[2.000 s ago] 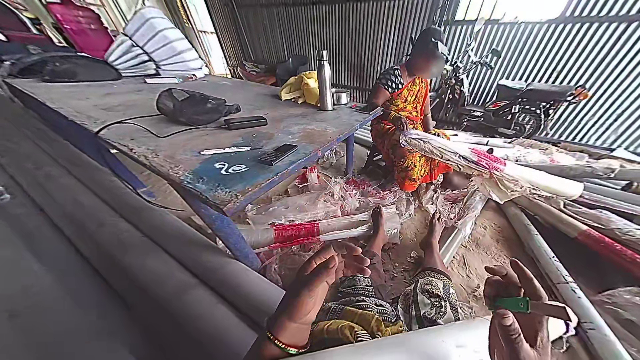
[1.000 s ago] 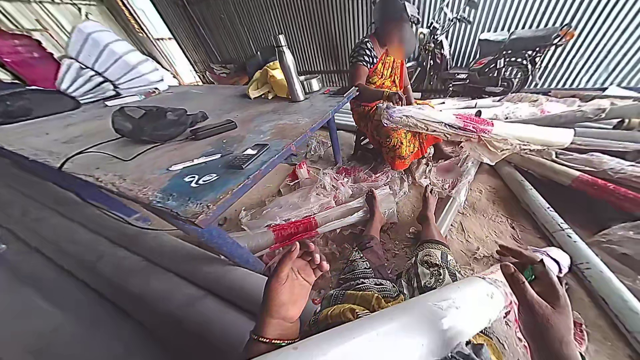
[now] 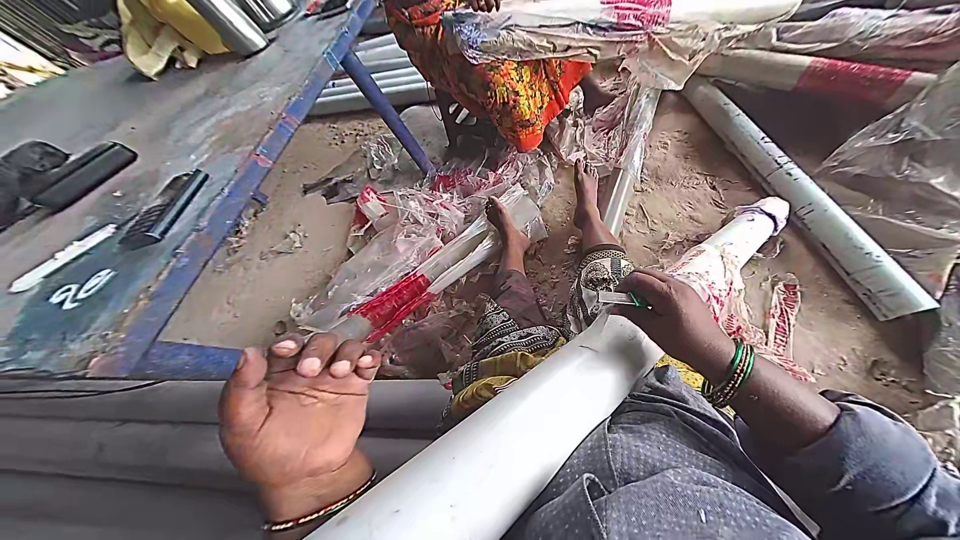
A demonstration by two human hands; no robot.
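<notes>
A thick white pipe (image 3: 517, 435) lies across my lap, running from the lower middle up to the right. My left hand (image 3: 300, 420) is raised palm up beside it, fingers partly curled, holding nothing. At the pipe's far end my right hand (image 3: 667, 315) is closed on a small tool with a green handle and a flat, pale metal blade (image 3: 615, 298), most likely a utility knife. The blade points left, just above the pipe's end; whether it touches the pipe cannot be told. The handle is largely hidden by my fingers.
A blue-edged table (image 3: 187, 255) at left bears a phone-like device (image 3: 163, 210), a black case (image 3: 84, 176) and a steel bottle (image 3: 229, 22). Torn plastic wrap (image 3: 420, 232) litters the sandy floor. A co-worker in an orange patterned garment (image 3: 510, 90) sits ahead, near wrapped pipes (image 3: 855, 79).
The view has tilted down and come closer. My right hand has moved left, from beyond the white pipe's end to just over it. My left hand remains raised and empty.
</notes>
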